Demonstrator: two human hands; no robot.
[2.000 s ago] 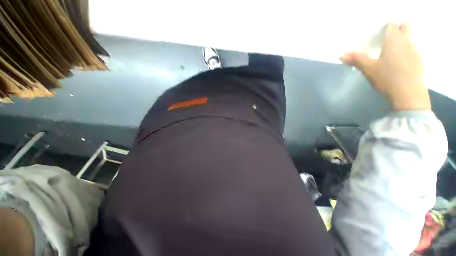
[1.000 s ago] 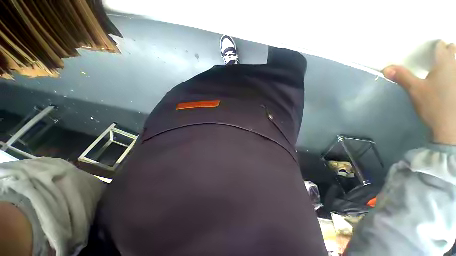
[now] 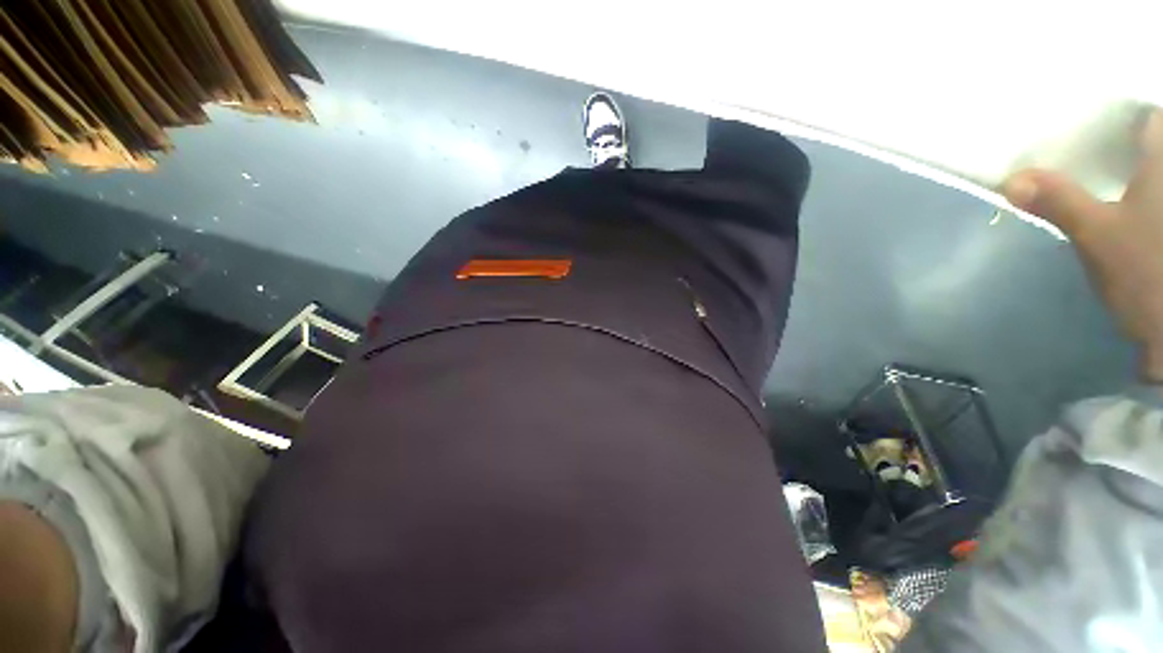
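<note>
My right hand point(image 3: 1103, 230) is at the right edge of the view, partly cut off. It rests at the edge of the white tabletop point(image 3: 791, 64), thumb and fingers apart, with no tool or piece visible in it. My left hand is not in view; only the pale left sleeve cover point(image 3: 153, 498) and some bare arm show at lower left. A fanned row of brown panels with tan edges point(image 3: 140, 70) lies at the upper left, overhanging the table edge. A dark apron point(image 3: 536, 485) with an orange-brown label fills the middle.
Metal stool frames point(image 3: 287, 357) stand at the lower left. Another metal frame point(image 3: 937, 427) stands at the lower right, with dark and patterned items and clear plastic point(image 3: 806, 517) around it. My shoe point(image 3: 606, 130) is on the grey floor below the table edge.
My right hand has shifted right in the view and is now more cut off. The brown panels sit higher, and more of the metal frame at lower right shows.
</note>
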